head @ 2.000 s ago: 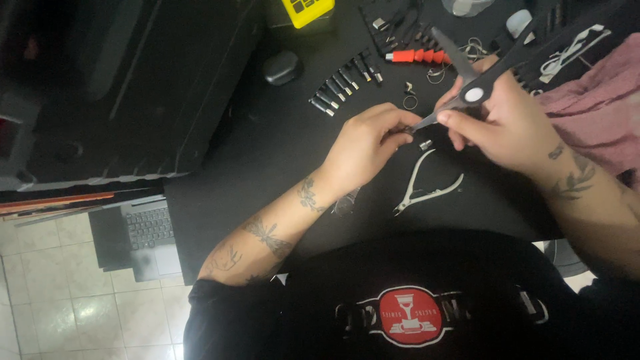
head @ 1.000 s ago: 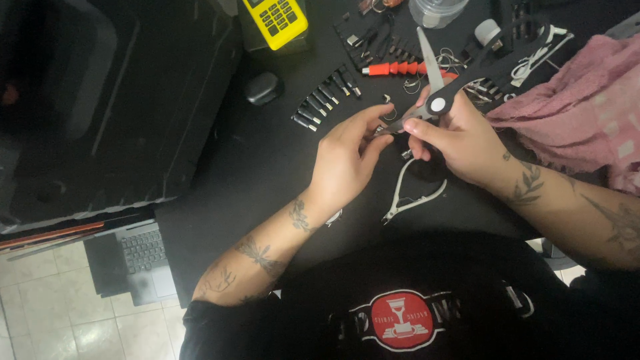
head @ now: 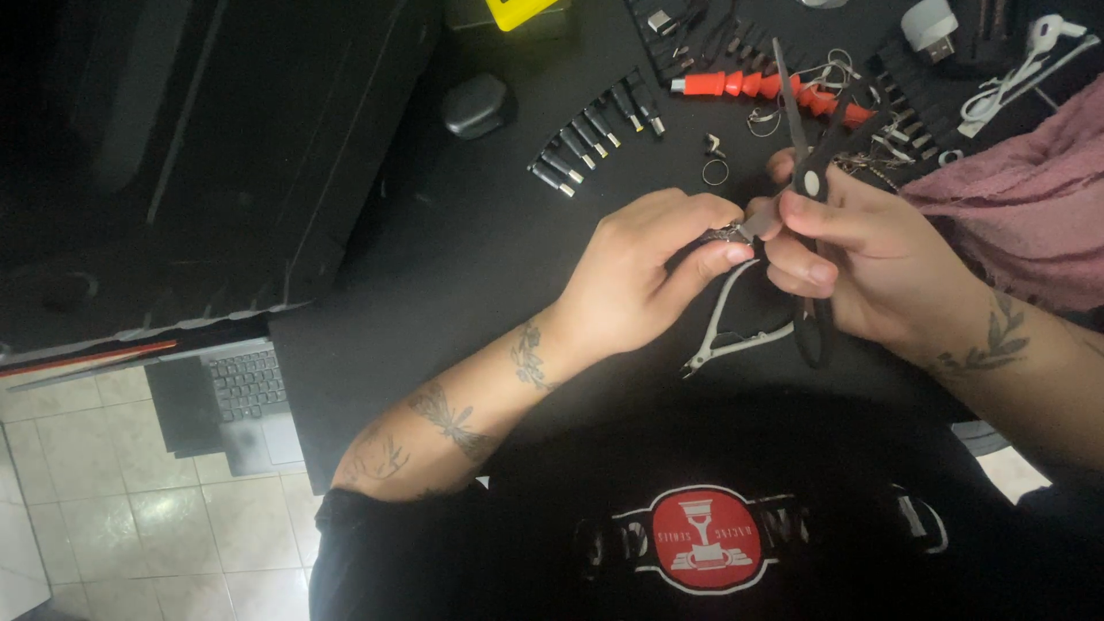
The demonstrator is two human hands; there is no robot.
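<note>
My left hand (head: 651, 267) pinches a small metal piece (head: 729, 233) between thumb and forefinger; its exact kind is too small to tell. My right hand (head: 849, 250) holds a pair of black-handled scissors (head: 812, 184) with the blades spread. One blade points up and away, and the other reaches the small piece at my left fingertips. Below my hands, cuticle nippers (head: 711, 352) lie on the black table, partly hidden by my right hand. A small metal ring (head: 715, 172) lies just beyond my fingers.
A row of black barrel-plug adapters (head: 595, 134), an orange flexible bit extension (head: 750, 84), keyrings, bits and a dark rounded case (head: 476, 105) lie beyond my hands. White earphones (head: 1005, 90), a white USB device (head: 930, 30) and a pink cloth (head: 1026, 198) are at right. A laptop (head: 250, 388) sits lower left.
The scissors have turned in my right hand, their handles now pointing down toward me. My left hand keeps its pinch near the scissors.
</note>
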